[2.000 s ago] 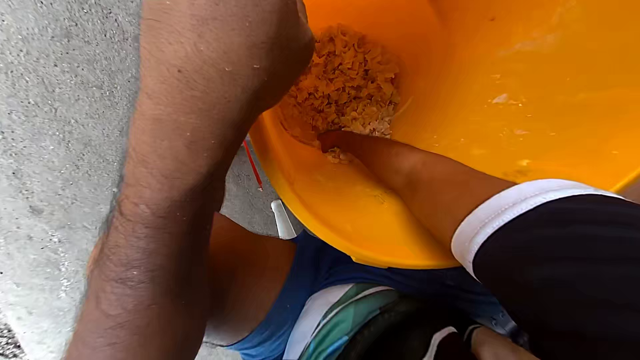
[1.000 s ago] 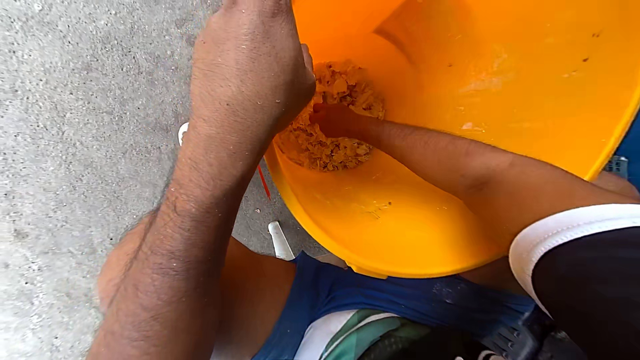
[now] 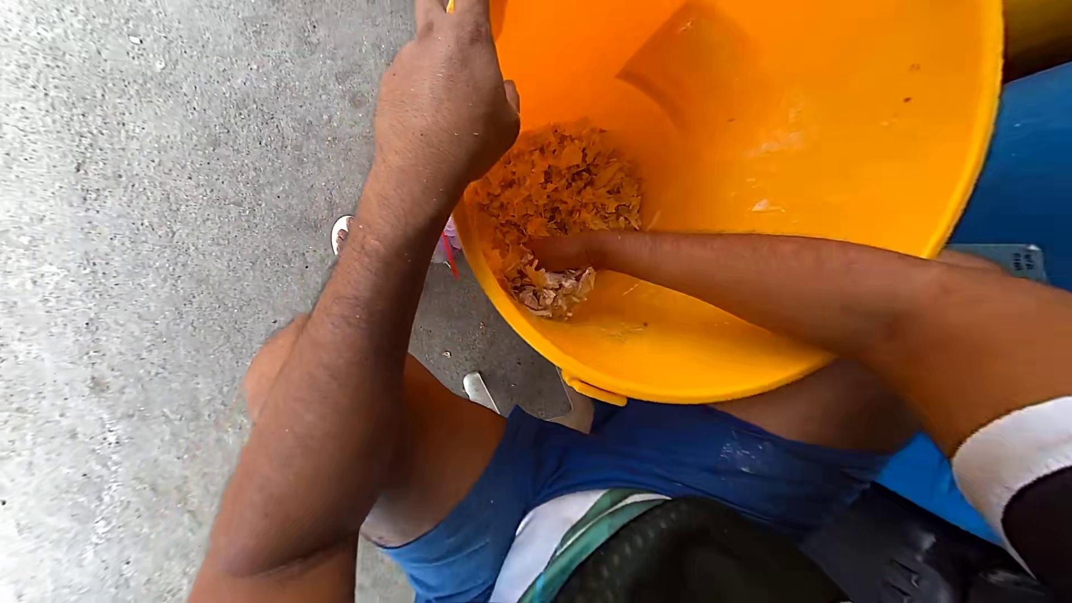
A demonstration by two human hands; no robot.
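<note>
A large yellow-orange plastic tub [image 3: 703, 368] lies tilted in front of me, its wide mouth facing me. Torn, flaky pieces of pale material [image 3: 569, 184] are heaped at its far-left part and look orange inside it. At the tub's left rim, my left hand [image 3: 448, 109] grips the edge, thumb on the inner side. My right arm reaches in from the right; my right hand [image 3: 563, 251] is sunk among the flakes, its fingers mostly hidden. A paler clump of flakes lies just below that hand.
Rough concrete floor [image 3: 167, 251] spans the left side. Beneath the tub's left edge are a thin red item [image 3: 450, 255] and a white object [image 3: 480, 392]. Part of a foot in white footwear [image 3: 339, 233] shows beside my left forearm. A blue surface [image 3: 1026, 167] is at the right.
My right hand has moved within the flakes toward the tub's near-left wall, and a pale clump now shows beside it. My left hand stays at the rim. The view has shifted.
</note>
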